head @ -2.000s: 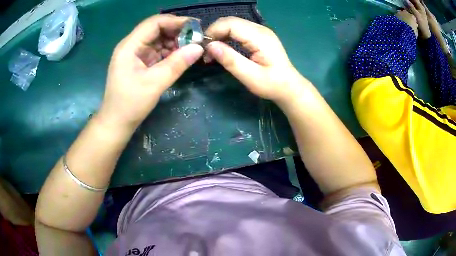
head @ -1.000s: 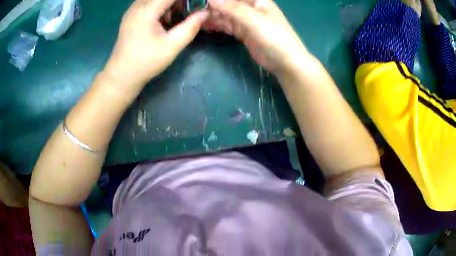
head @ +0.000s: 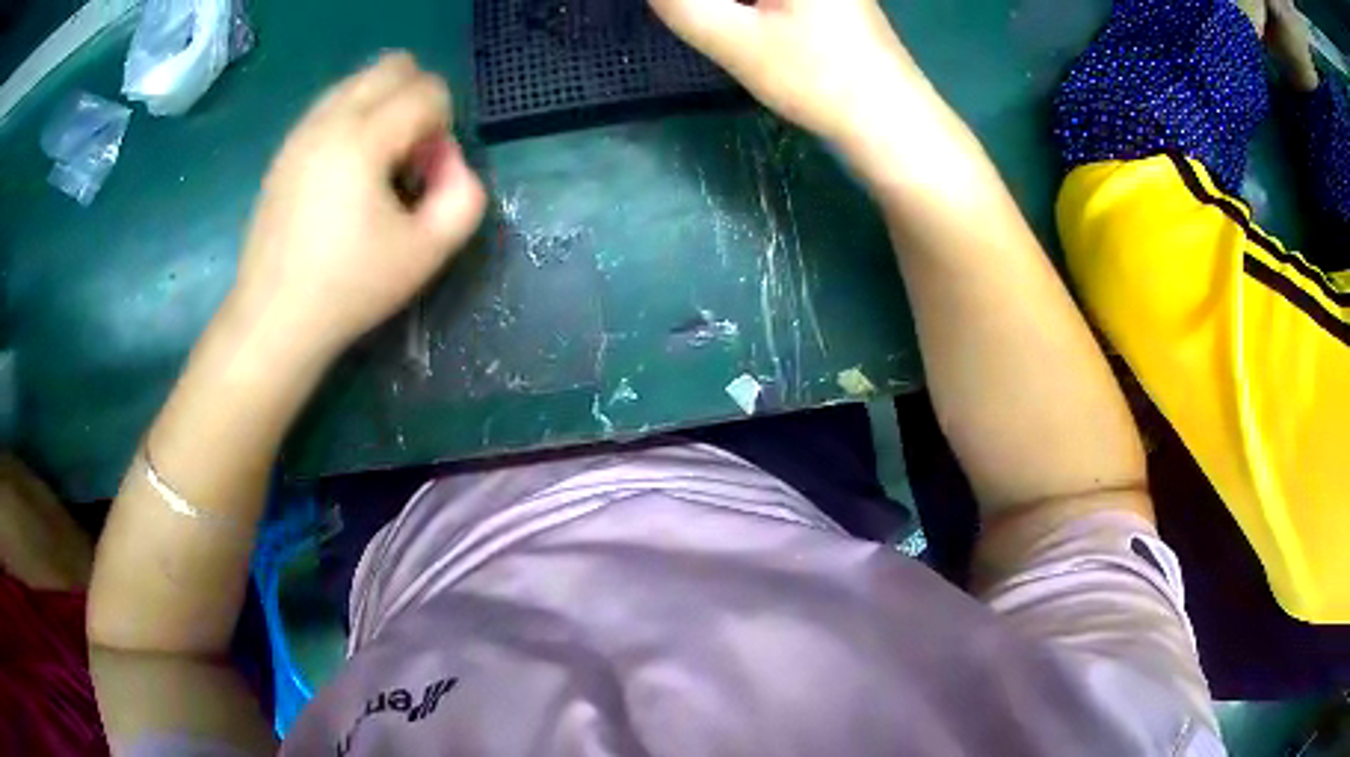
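My left hand is blurred, raised over the bench left of the black tray, with fingers curled towards the thumb. No housing shows in it, and I cannot tell whether something small is inside. My right hand is at the top edge, over the right end of the tray, and its fingertips are cut off. What it holds, if anything, is hidden. The black screw tray with a grid of small holes lies flat on the green bench between my hands, its far side out of the picture.
A crumpled white plastic bag and a smaller clear bag lie at the upper left. Pale scraps lie near the scuffed bench edge. A person's blue sleeve and yellow garment are at the right. Another person's arm shows at lower left.
My hands were together at a small round-rimmed housing. They are now apart: the left has moved left and down, the right slightly right. The housing is out of sight and the tray is exposed.
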